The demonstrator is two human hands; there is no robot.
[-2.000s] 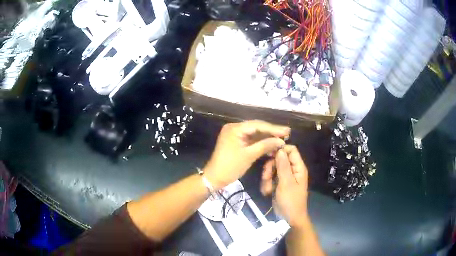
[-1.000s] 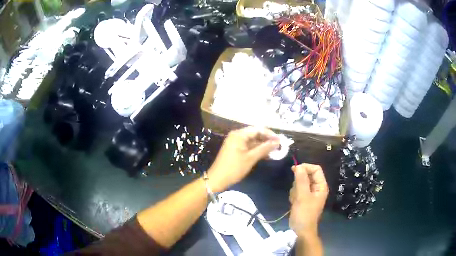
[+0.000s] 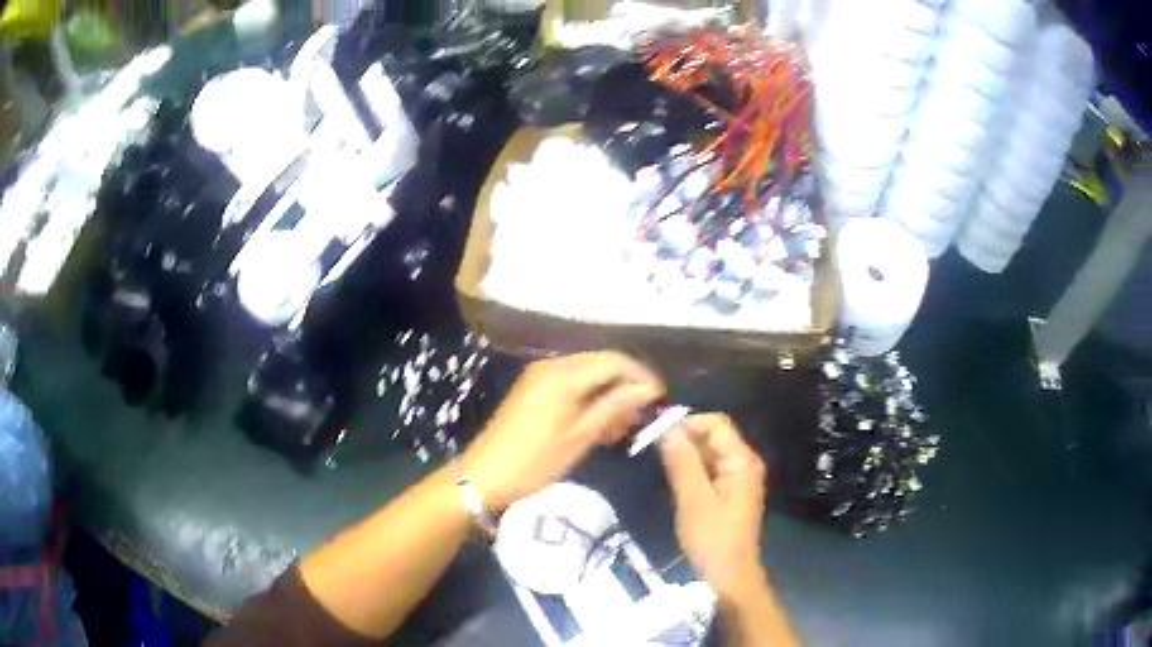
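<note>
My left hand (image 3: pixel 556 423) and my right hand (image 3: pixel 718 487) are close together in front of the carton. Their fingertips hold a small white round part (image 3: pixel 658 430) between them, seen nearly edge-on. The fingers hide part of it, and any wire at it is too blurred to tell. Below the hands a white housing (image 3: pixel 556 537) lies on the dark bench, its round end up and its two arms pointing to the bottom edge. A dark lead lies over its round end.
The open carton (image 3: pixel 632 339) holds small white parts, with red-orange lead wires (image 3: pixel 758 114) at its far end. Stacked white cups (image 3: pixel 973 139) and a white round piece (image 3: pixel 883 284) stand right. Terminals (image 3: pixel 872 442), more housings (image 3: pixel 284 139) and black cups (image 3: pixel 288 402) lie around.
My hands have come together again at the small white round part, which was face-on in my left hand and is now edge-on. The whole view has shifted slightly.
</note>
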